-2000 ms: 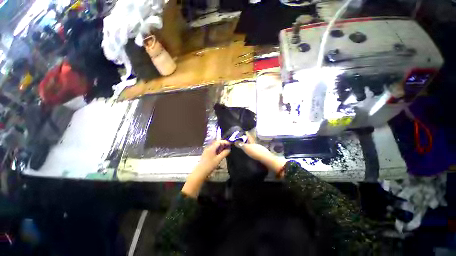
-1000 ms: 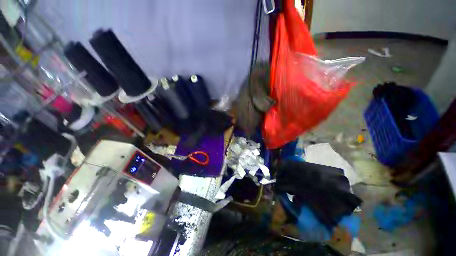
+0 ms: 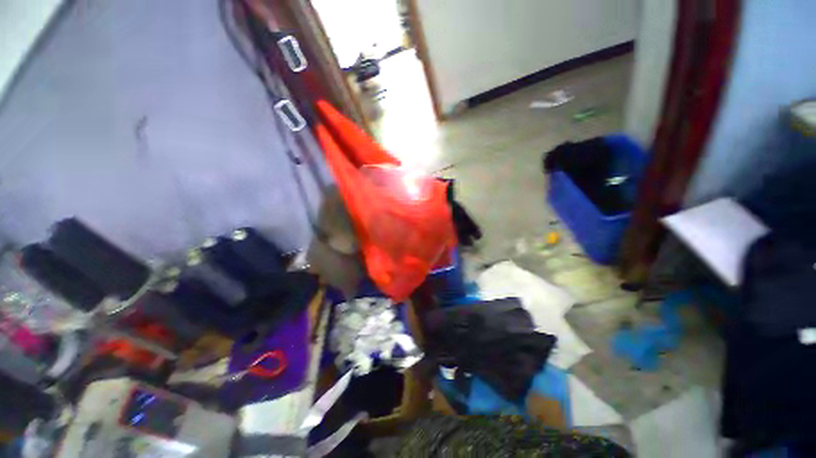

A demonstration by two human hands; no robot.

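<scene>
Neither of my hands is in the picture. A dark speckled sleeve (image 3: pixel 501 438) shows at the bottom edge, its hand not visible. Nearest in front of it, a pile of black cloth (image 3: pixel 497 344) lies on blue and pale sheets to the right of the table. White scraps (image 3: pixel 369 333) lie in a heap beside the table's right end. The cream machine head (image 3: pixel 98 420) with its lit control panel (image 3: pixel 150 410) is cut off at the bottom left. Scissors with red-orange handles (image 3: pixel 267 362) lie on purple cloth (image 3: pixel 291 333).
A red plastic bag (image 3: pixel 394 219) hangs by the wall. Black thread cones (image 3: pixel 98 255) stand at left. A blue bin (image 3: pixel 595 215) with black cloth stands on the floor by a dark red post (image 3: pixel 684 116). A doorway is behind. More black cloth (image 3: pixel 774 340) is at right.
The view has swung far right from the machine to the floor and doorway. Both hands, seen earlier holding black cloth at the table, are out of the picture.
</scene>
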